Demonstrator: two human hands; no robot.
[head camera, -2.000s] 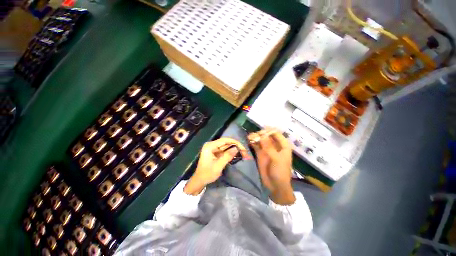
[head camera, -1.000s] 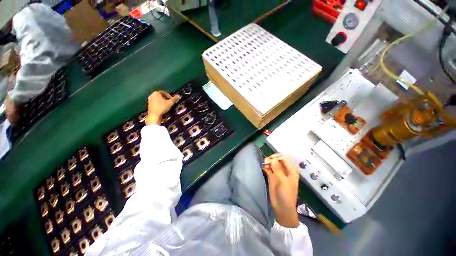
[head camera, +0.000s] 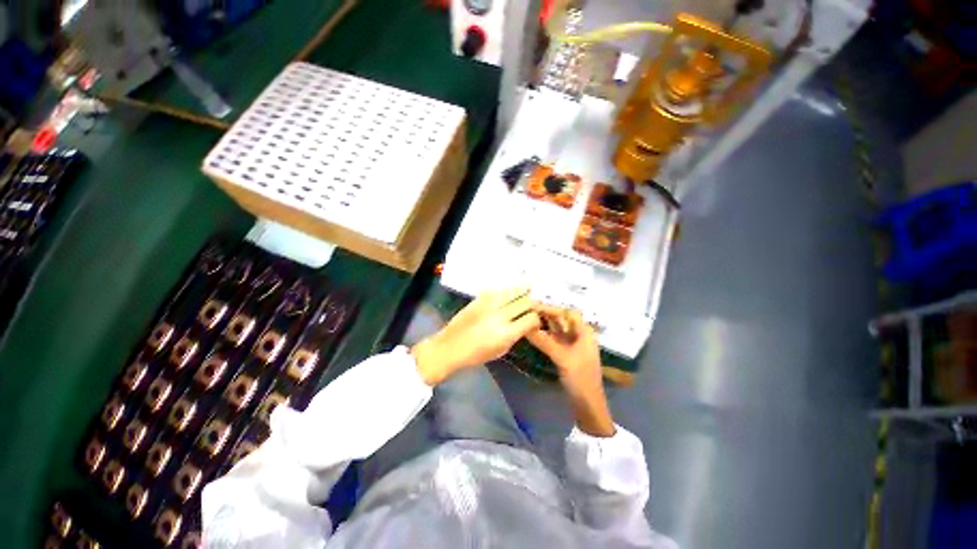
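Observation:
My left hand (head camera: 479, 335) and my right hand (head camera: 570, 345) meet at the front edge of the white press base (head camera: 482, 253). Their fingertips are together. A small dark thing shows between the fingers, too small and blurred to name; I cannot tell which hand holds it. Orange-brown fixtures (head camera: 602, 238) with dark centres sit on the press base beyond my hands. The gold press head (head camera: 656, 127) stands above them. A black piece (head camera: 519, 174) lies beside the left fixture.
A blister tray (head camera: 191, 362) with coppery housings lies at the left on the green bench (head camera: 118, 204). A stack of part sheets (head camera: 341, 150) stands behind it. Part of a second tray shows at the lower left. A blue bin (head camera: 930, 231) is at the far right.
My left hand has left the tray and come back to my right hand. The view has swung right, so the press is now nearer the middle. The other person's sleeve is no longer seen.

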